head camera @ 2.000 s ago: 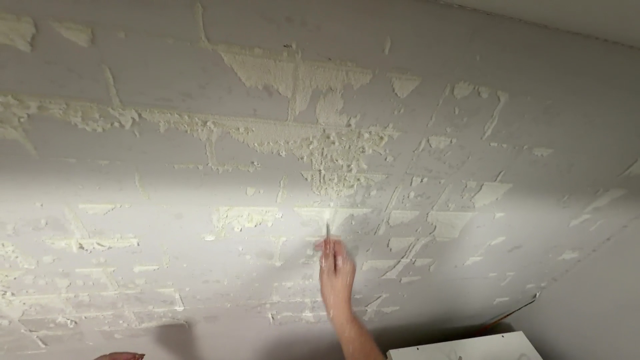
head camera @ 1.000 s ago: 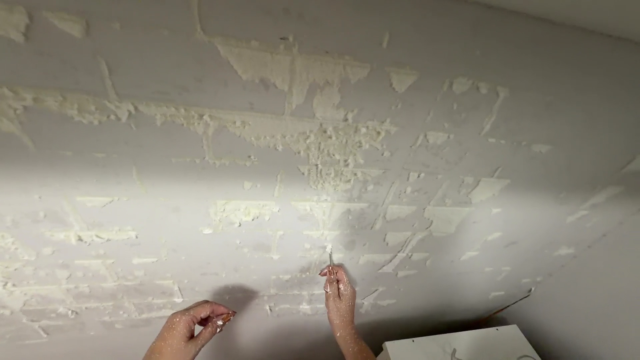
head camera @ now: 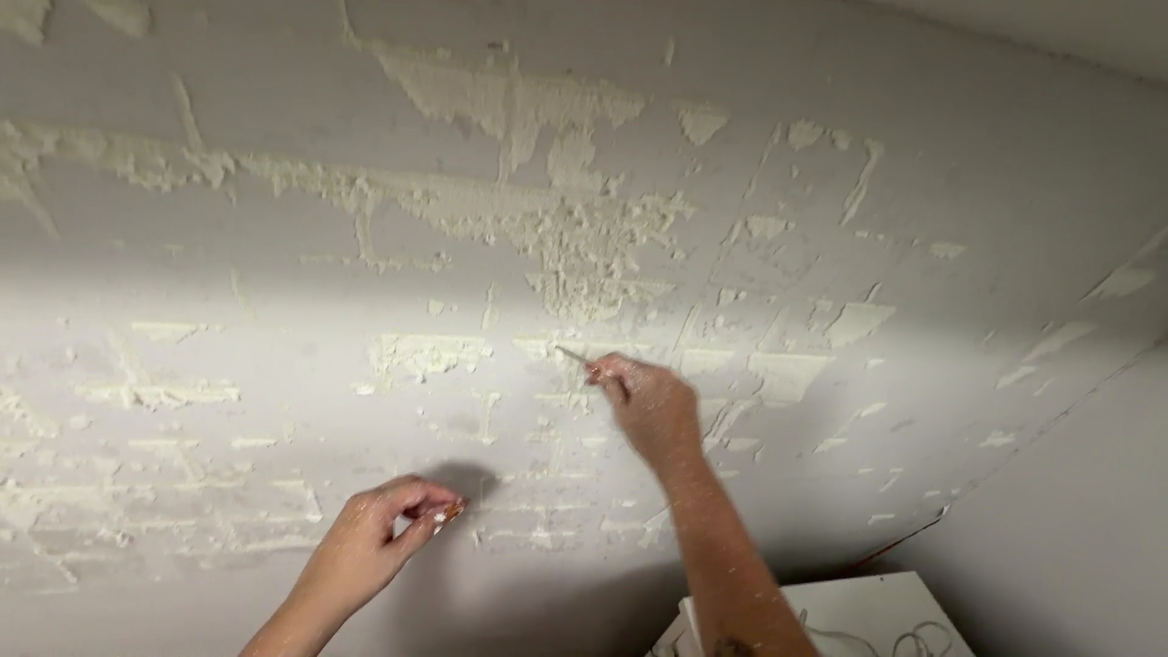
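In the middle of the view my right hand [head camera: 652, 406] grips a small thin tool [head camera: 575, 355], too small to name. Its tip touches or nearly touches a cream-coloured residue patch [head camera: 593, 349] on the grey wall [head camera: 301, 429]. Lower and to the left, my left hand [head camera: 379, 529] pinches a small brownish-orange bit with white specks [head camera: 449, 514] between thumb and fingertips; what it is cannot be told. Rough cream patches [head camera: 584, 246] of plaster-like or adhesive residue spread over the wall above and around both hands.
A white box or cabinet top [head camera: 876, 607] stands at the lower right, behind my right forearm, with a thin looped cord [head camera: 922, 634] on it. The wall meets another surface along a corner [head camera: 1049, 424] at the right, where a dark crack [head camera: 903, 540] runs low down.
My left hand has risen into view from the bottom edge. My right hand has moved down, then back up with the thin tool, which now slants up to the left.
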